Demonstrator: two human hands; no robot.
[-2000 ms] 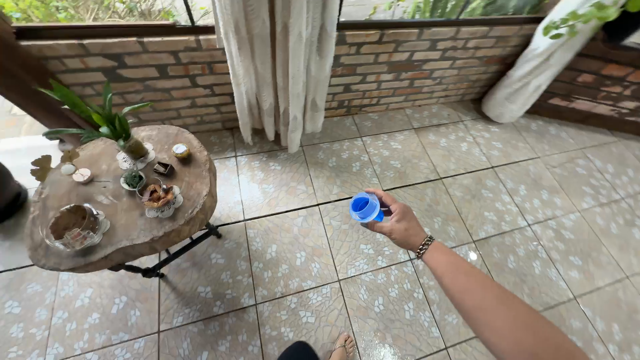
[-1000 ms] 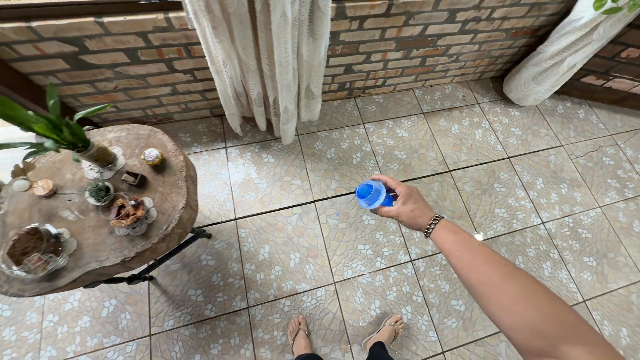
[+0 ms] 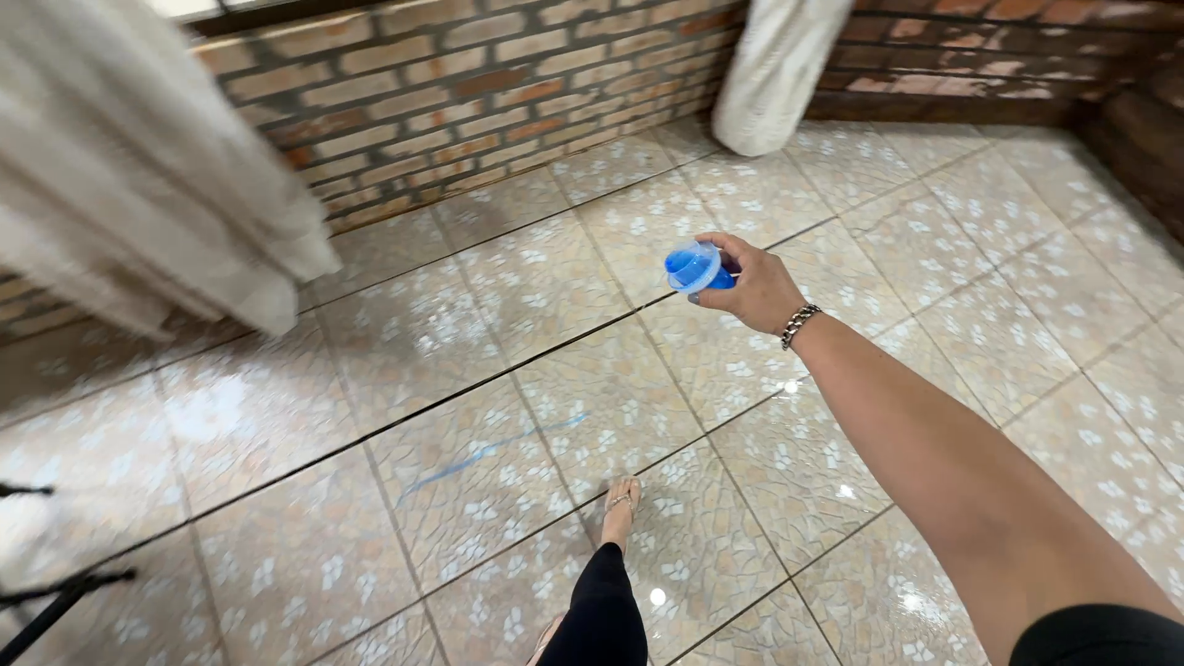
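My right hand point(image 3: 751, 282) is closed around a small clear plastic cup point(image 3: 694, 267) with blue liquid inside, held out over the floor right of centre. The cup tilts toward the left, and a metal chain bracelet circles my wrist. On the floor tiles, below and left of the cup, a thin streak of blue liquid point(image 3: 495, 449) lies near my sandalled foot point(image 3: 623, 499). My left hand is out of view.
A brick wall point(image 3: 490, 83) runs along the back. One light curtain point(image 3: 139, 166) hangs at the left, and a bundled one point(image 3: 777, 74) stands farther right. Dark metal table legs point(image 3: 65, 592) reach in at the lower left. Glossy tiles point(image 3: 592, 361) cover the floor.
The view has turned right, and the wooden tabletop has left it. A blue streak shows on the tiles that the earlier frames do not show. My right hand still holds the cup.
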